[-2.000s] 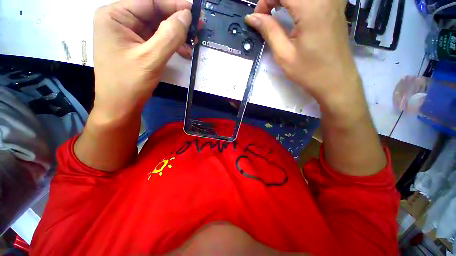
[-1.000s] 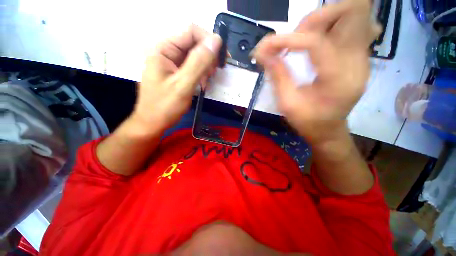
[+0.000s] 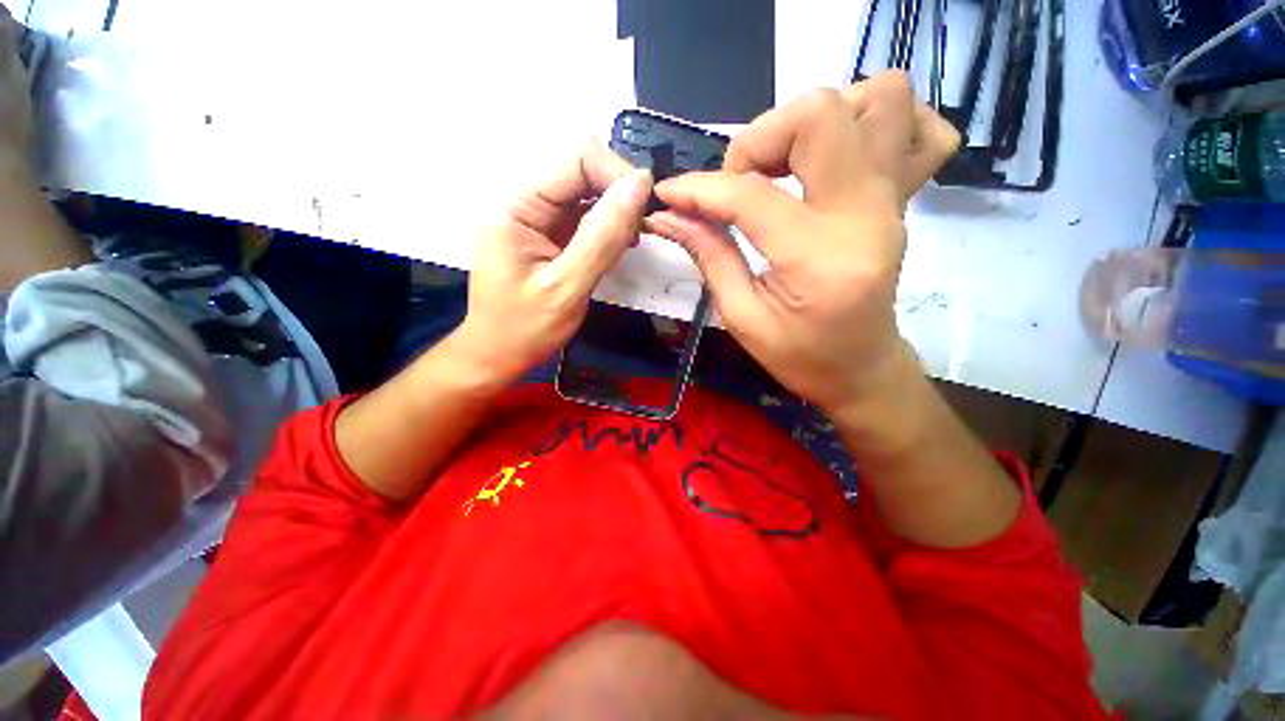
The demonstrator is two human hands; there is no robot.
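A phone mid-frame lies across the table edge, its lower end against the red shirt. Its black camera-end plate shows beyond my fingertips. My left hand is at the frame's left side, thumb and index finger together over the plate's lower part. My right hand comes from the right, its thumb and index fingertips meeting the left fingertips. A small dark piece seems to be between the fingertips, but it is mostly hidden, and I cannot tell which hand holds it.
A black sheet lies beyond the frame. Several other mid-frames overlap at the right. A green-labelled bottle and a blue-purple bottle are at the right edge. A person in grey sits at the left.
Both hands have come together over the plate; my right hand has moved left and my left hand has let the frame's side show less covered. The view has shifted, showing more of the black sheet.
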